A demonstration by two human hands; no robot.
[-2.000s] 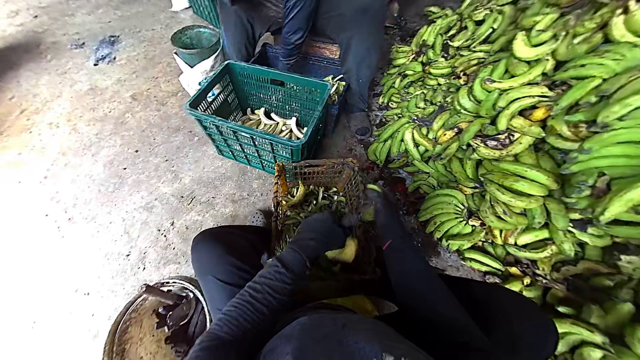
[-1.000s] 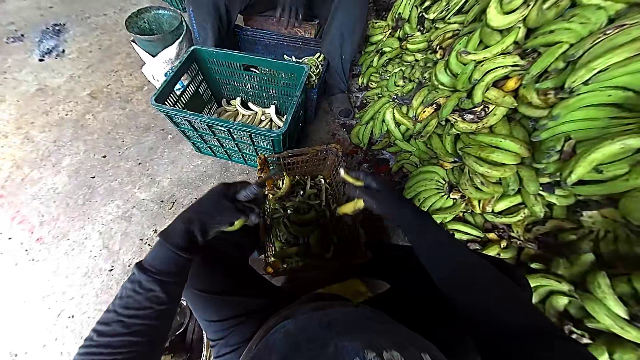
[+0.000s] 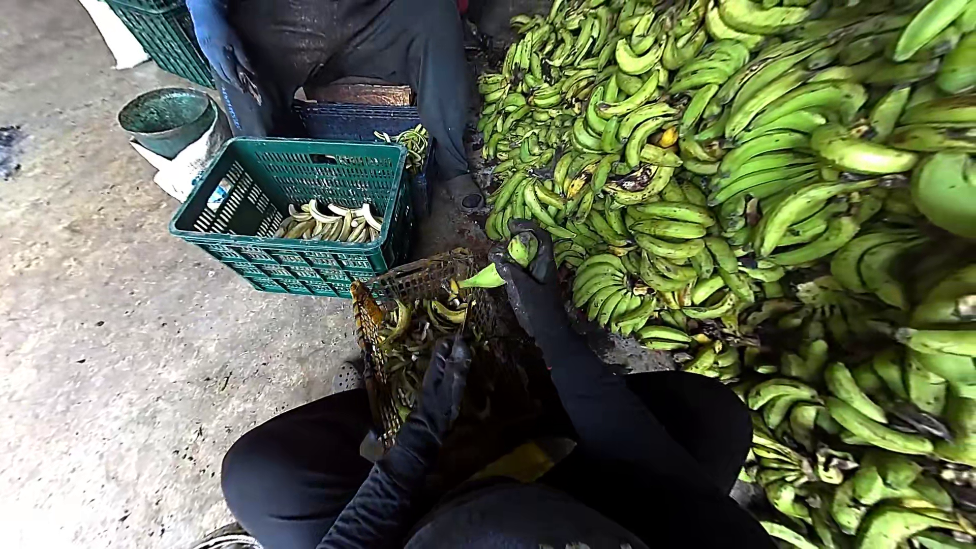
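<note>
My right hand [image 3: 528, 263], in a dark glove, grips a green plantain [image 3: 485, 277] beside the far right corner of a worn plastic crate [image 3: 373, 347]. Over that crate is my left hand [image 3: 444, 381], also in a dark glove, with its fingers together; a thin dark thing, perhaps a knife blade, stands at its fingertips. Plantain peels [image 3: 400, 324] lie in the worn crate between my legs. Beyond it stands a green plastic crate [image 3: 290, 263] that holds several peeled plantains [image 3: 328, 223].
A large heap of green plantains [image 3: 671, 206] covers the right side. Another person [image 3: 343, 46] sits behind the green crate, near a blue crate [image 3: 358, 122]. A green bucket [image 3: 169, 126] and a white sack [image 3: 191, 164] stand at the left on the concrete floor.
My left hand has moved from the left of the worn crate to over it. My right hand now has a green plantain; one second ago yellowish pieces were near it.
</note>
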